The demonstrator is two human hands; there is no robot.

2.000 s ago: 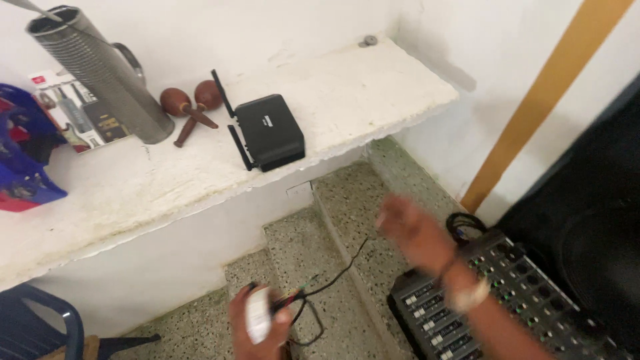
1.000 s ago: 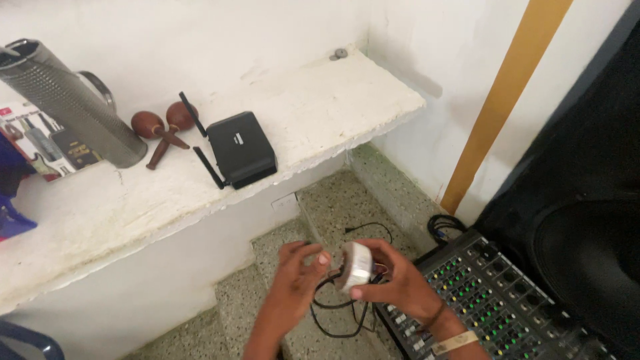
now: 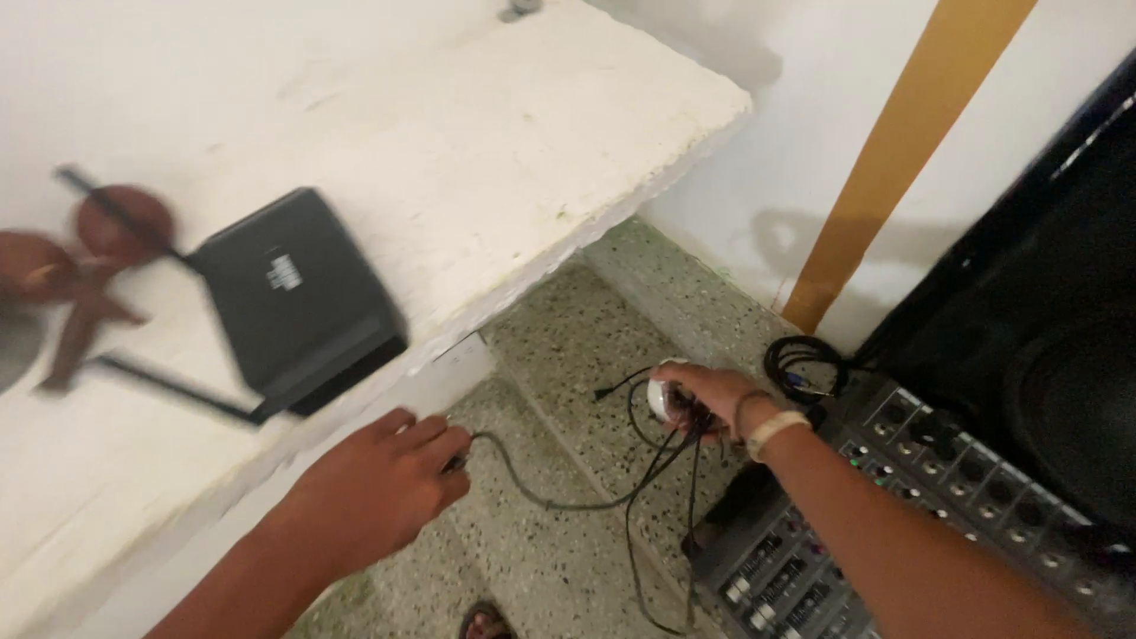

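Note:
My left hand [image 3: 382, 484] is at the edge of the white ledge, below the black router [image 3: 297, 297]. Its fingers are closed on the end of a black cable [image 3: 555, 506], whose tip is mostly hidden. That cable runs right to my right hand [image 3: 701, 399], which grips a white round object [image 3: 658, 399], possibly a tape roll, together with a bunch of dark cables. Loose cable loops hang below this hand over the speckled floor, and a small black plug [image 3: 603, 391] sticks out to its left.
Red-brown maracas [image 3: 124, 226] lie left of the router on the ledge [image 3: 532, 160]. An audio mixer [image 3: 799, 568] sits at lower right, beside a large black speaker [image 3: 1047, 355]. Coiled black cable [image 3: 803, 359] lies behind the mixer. A sandaled foot [image 3: 485, 621] shows at the bottom.
My hands, close together one second ago, have moved apart, with a cable now stretching between them. My right hand still has the white object. The view has shifted nearer the ledge.

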